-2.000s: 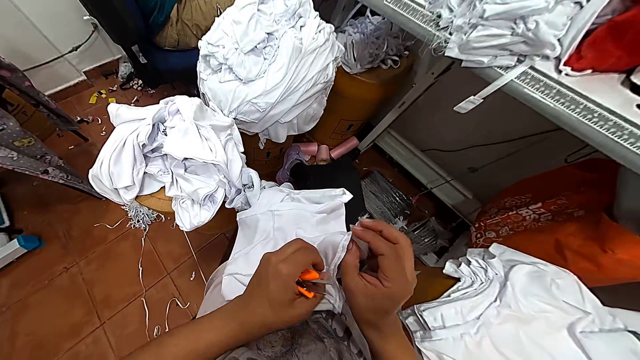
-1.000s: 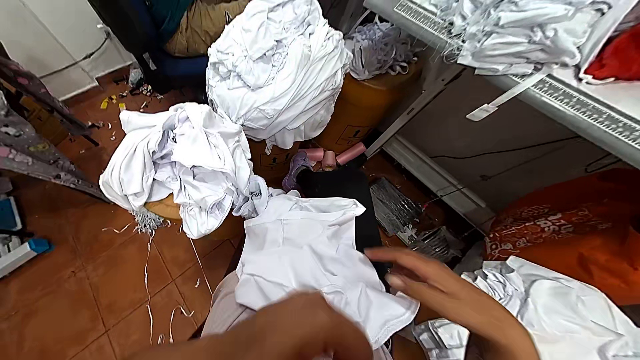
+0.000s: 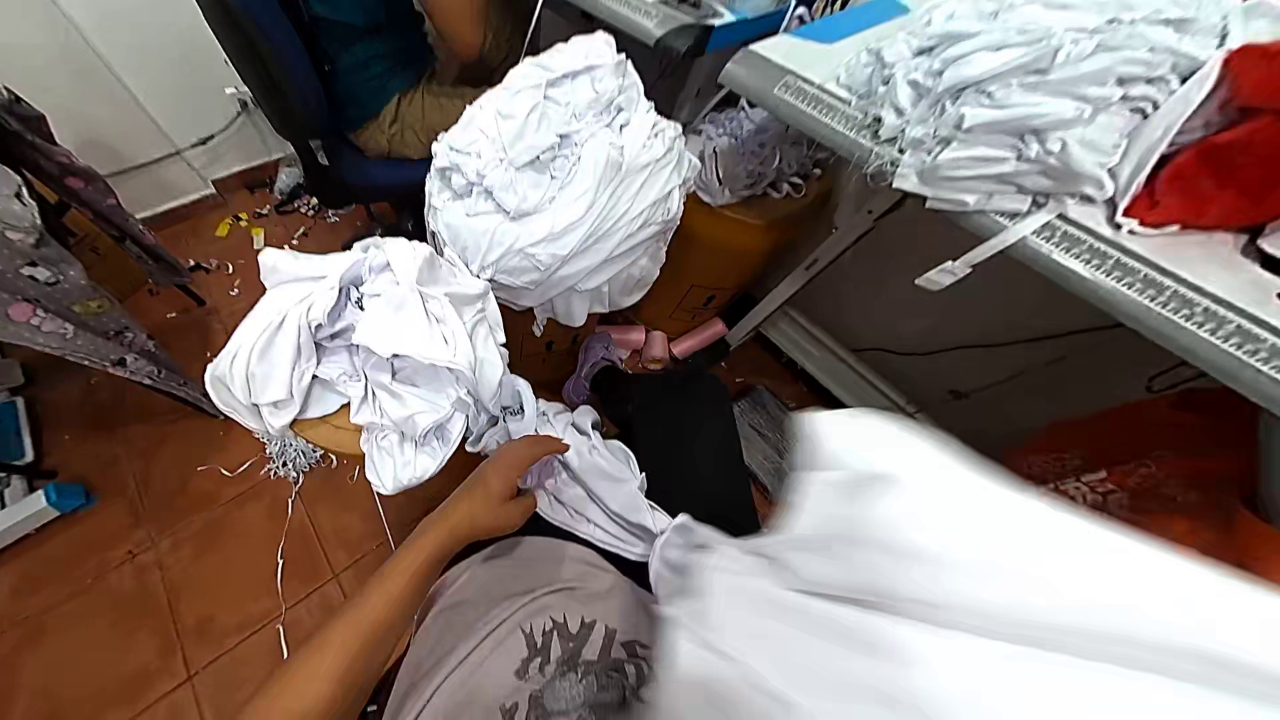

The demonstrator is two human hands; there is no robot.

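Observation:
My left hand [image 3: 500, 492] reaches in from the lower left, its thumb and forefinger on a bunched white garment [image 3: 600, 485] across my lap. This garment runs up to a heap of white garments [image 3: 400, 330] on the left. No orange-handled tool shows now; the inside of my left hand is hidden. A large white garment [image 3: 900, 580], blurred by motion, spreads over the lower right. My right hand does not show; it is behind this garment or outside the picture.
A big white cloth bundle [image 3: 560, 180] stands behind the heap. Pink thread cones [image 3: 655, 348] lie near my shoe. On the right, a metal-edged table [image 3: 1130, 270] bears white garments and red cloth [image 3: 1220, 150]. A person [image 3: 385, 70] sits behind. Loose threads hang left.
The white garment that lay on my lap has moved to the right. My left hand, which held an orange-handled tool two seconds ago, has moved to the bunched cloth. My right hand has left view.

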